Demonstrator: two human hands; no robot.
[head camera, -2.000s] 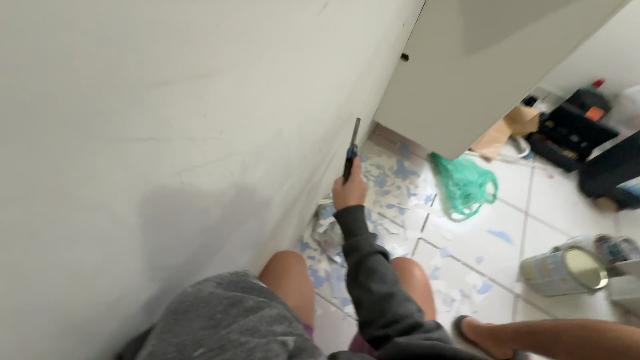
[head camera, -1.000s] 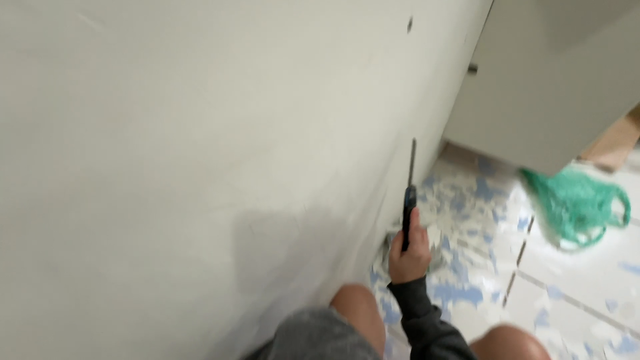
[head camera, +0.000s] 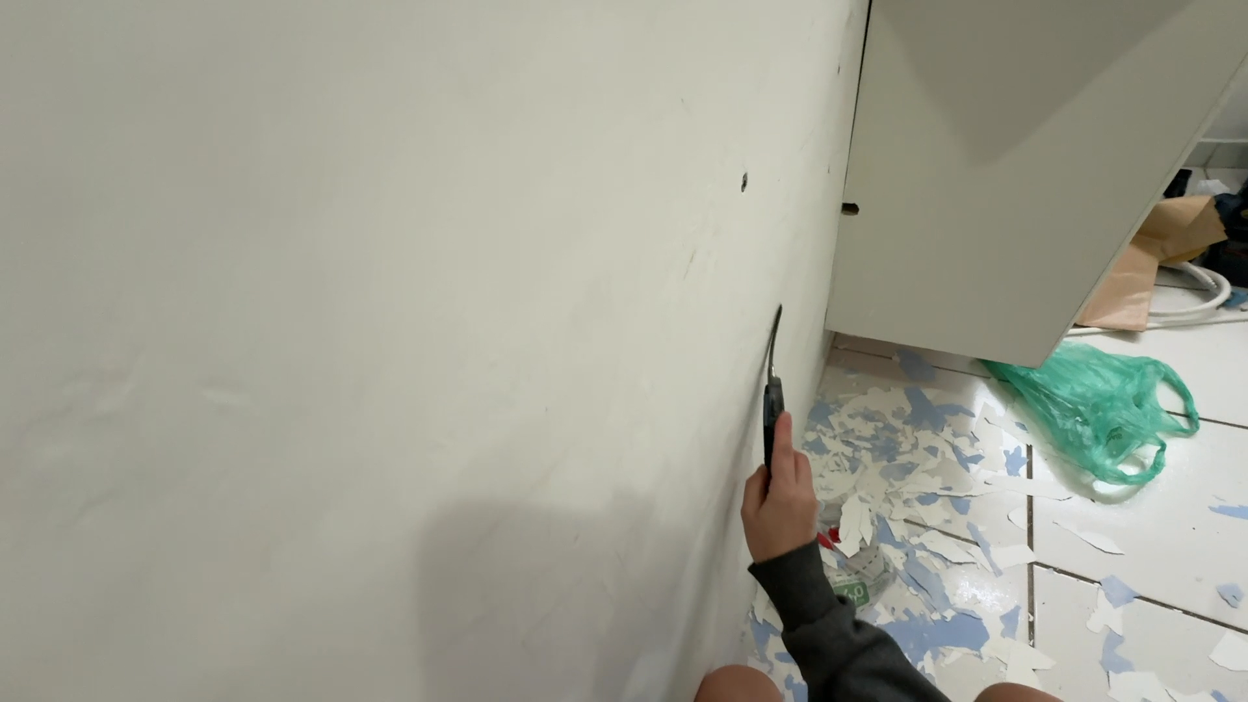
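My right hand (head camera: 780, 507), in a dark grey sleeve, grips the black handle of a scraper or putty knife (head camera: 773, 390). Its thin metal blade is seen nearly edge-on and points up along the white wall (head camera: 439, 292); whether it touches the paint cannot be told. My index finger lies along the handle. Small dark holes and a few scuffs mark the wall above and to the left of the blade. My left hand is out of view.
Paint flakes (head camera: 897, 468), white and blue, litter the tiled floor (head camera: 1121, 585). A pale cabinet panel (head camera: 994, 175) stands against the wall. Beside it lie a green plastic bag (head camera: 1102, 409), brown paper (head camera: 1131, 283) and a white hose or cable (head camera: 1209, 288).
The view has shifted toward the wall. The right hand still holds the tool, whose blade now shows beside the wall with a slight curve.
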